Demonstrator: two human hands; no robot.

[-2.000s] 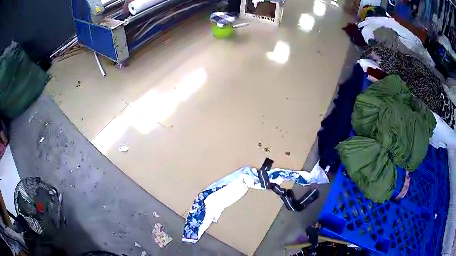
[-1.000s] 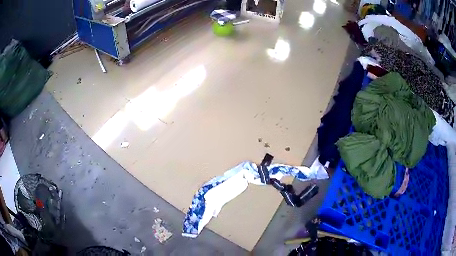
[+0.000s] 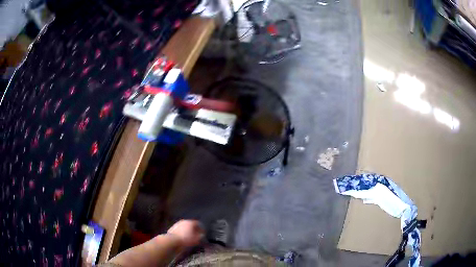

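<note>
Dark cloth with small red flowers [image 3: 57, 151] covers the table on the left. The white, blue and red cutting machine [image 3: 159, 112] lies across the table's brown wooden edge [image 3: 122, 180], its pale bar sticking out over the floor; it is blurred. My left hand [image 3: 186, 232] is at the bottom, below the cutter and apart from it, beside the table edge. It is blurred and looks curled, and its fingers are hidden. My right hand is not in view.
A small blue-and-white item [image 3: 94, 242] is at the table edge, lower left. A round black fan [image 3: 250, 122] stands beside the table, another fan [image 3: 269, 31] behind it. White-and-blue cloth [image 3: 383, 193] lies on the tan floor sheet [image 3: 417, 151].
The view has swung left, from the floor and blue pallet to the table. The floral cloth, cutter and my left hand have come into view. The green bundle and pallet have left it.
</note>
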